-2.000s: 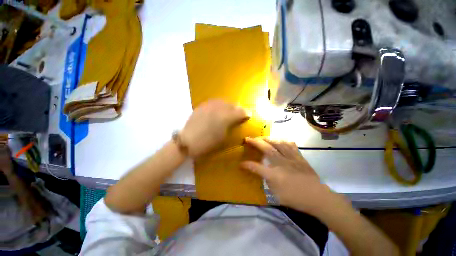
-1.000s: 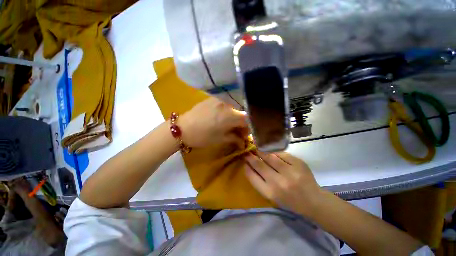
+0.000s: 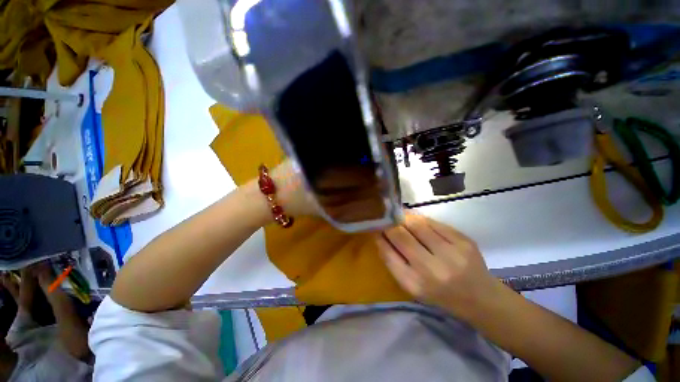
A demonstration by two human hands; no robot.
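Note:
A mustard cut panel [image 3: 317,272] lies creased on the white table below the sewing machine head [image 3: 447,45]. The shiny curved metal cover [image 3: 328,112] on the machine front hides the needle area. My left hand [image 3: 298,190] is on the panel, mostly hidden behind that cover; only the wrist with a red bead bracelet and a little of the hand show, so its fingers cannot be seen. My right hand [image 3: 436,257] rests at the panel's right edge, fingers bent, fingertips partly behind the cover; whether it pinches the cloth is unclear.
A stack of mustard pieces [image 3: 134,127] with whitish folded ends lies at left. Scissors [image 3: 626,183] with yellow and green handles lie at right. The grey measuring strip [image 3: 574,271] edges the table. Another person's arm [image 3: 67,306] shows at lower left, beside a dark grey machine part [image 3: 41,216].
The view has moved closer to the machine, and its cover now hides most of my left hand. The panel is drawn into creases, where it lay flat two seconds ago.

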